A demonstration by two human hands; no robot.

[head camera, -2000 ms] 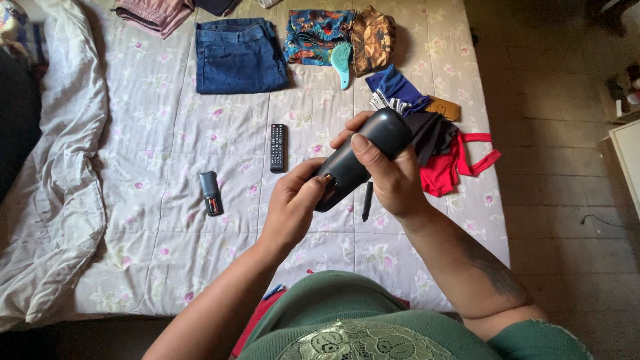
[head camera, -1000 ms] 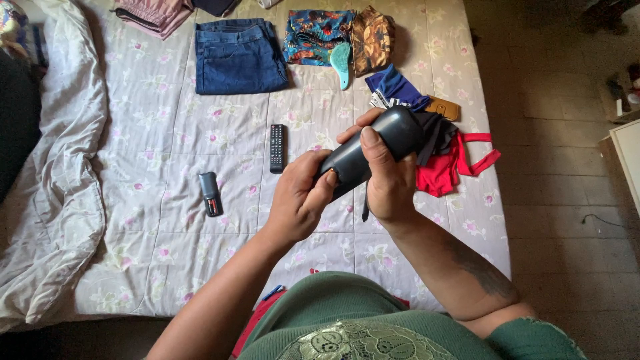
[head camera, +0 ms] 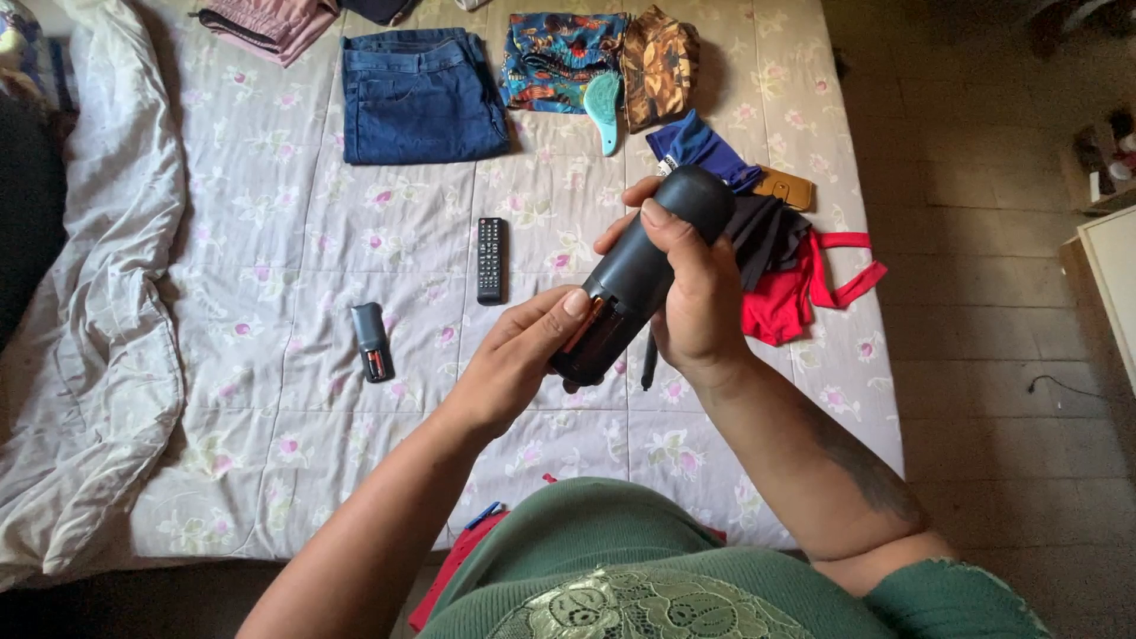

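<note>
Both of my hands hold a dark remote control (head camera: 652, 248) above the bed, tilted with its rounded end up to the right. Its battery bay is uncovered at the lower end, and a battery (head camera: 587, 321) shows in it. My left hand (head camera: 528, 351) grips that lower end, the thumb on the battery. My right hand (head camera: 697, 297) wraps the upper part, thumb across the back. On the bedspread to the left lies a smaller remote (head camera: 371, 342) with batteries showing in its bay. Another black remote (head camera: 490, 261) lies buttons up, beyond my left hand.
Folded jeans (head camera: 422, 102), patterned clothes (head camera: 559, 53) with a turquoise hairbrush (head camera: 603, 111), and a tan wallet (head camera: 785, 188) lie on the floral bedspread (head camera: 399, 453). Red clothing (head camera: 781, 302) is near the bed's right edge. A black strap (head camera: 650, 359) hangs or lies below my right hand.
The remote's lower end now shows an uncovered battery bay with a battery; my left thumb covered more of that end before. The other things on the bed have stayed put.
</note>
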